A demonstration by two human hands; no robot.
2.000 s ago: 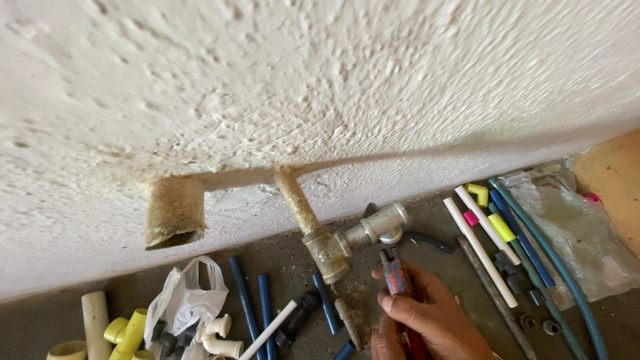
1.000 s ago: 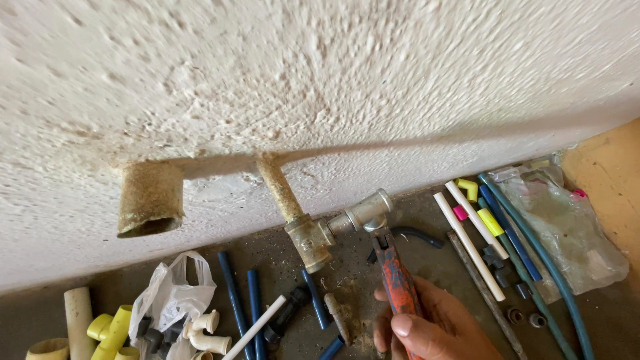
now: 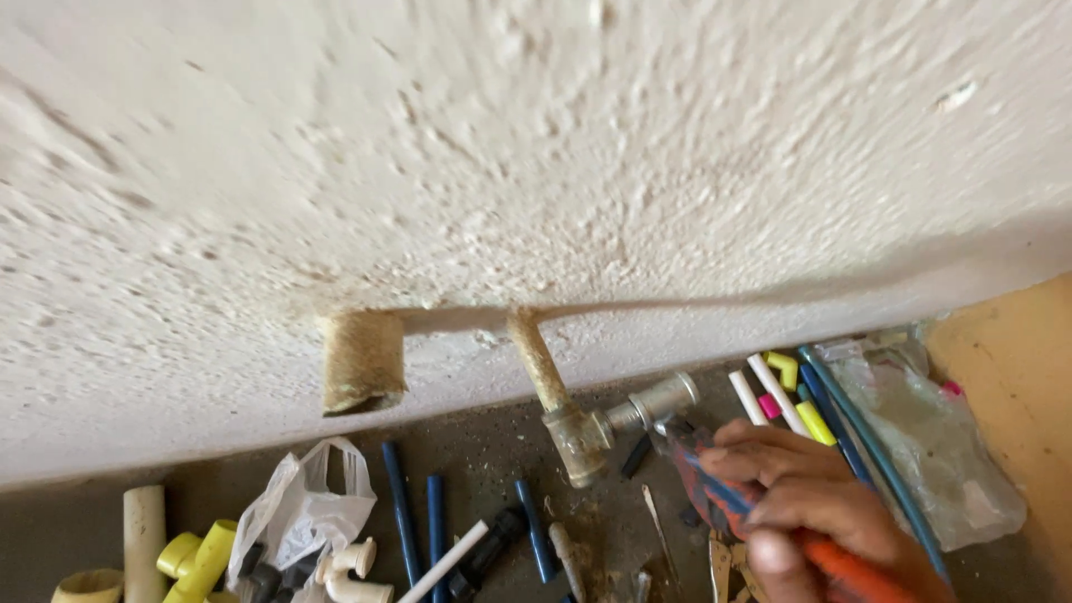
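Note:
My right hand (image 3: 825, 511) is closed around a wrench with red and blue handles (image 3: 724, 494), blurred at its head. The wrench head is at the lower side of a grey metal tee fitting (image 3: 666, 400); whether its jaws grip cannot be seen. That fitting joins a corroded metal valve body or tee (image 3: 578, 444), which hangs on a crusted pipe stub (image 3: 536, 356) coming out of the wall. A wider, crusted pipe stub (image 3: 364, 360) protrudes to its left. My left hand is not in view.
A rough white wall (image 3: 536, 167) fills the upper view. On the dark floor lie a white plastic bag (image 3: 314, 511), yellow pipe fittings (image 3: 201, 557), blue pipes (image 3: 402, 511), white pipes (image 3: 775, 394), a teal pipe (image 3: 879, 452) and a clear plastic bag (image 3: 938, 461).
The right hand has shifted its hold on the wrench, and its fingers now lie over the handles. The metal tee fitting has tilted from its earlier angle.

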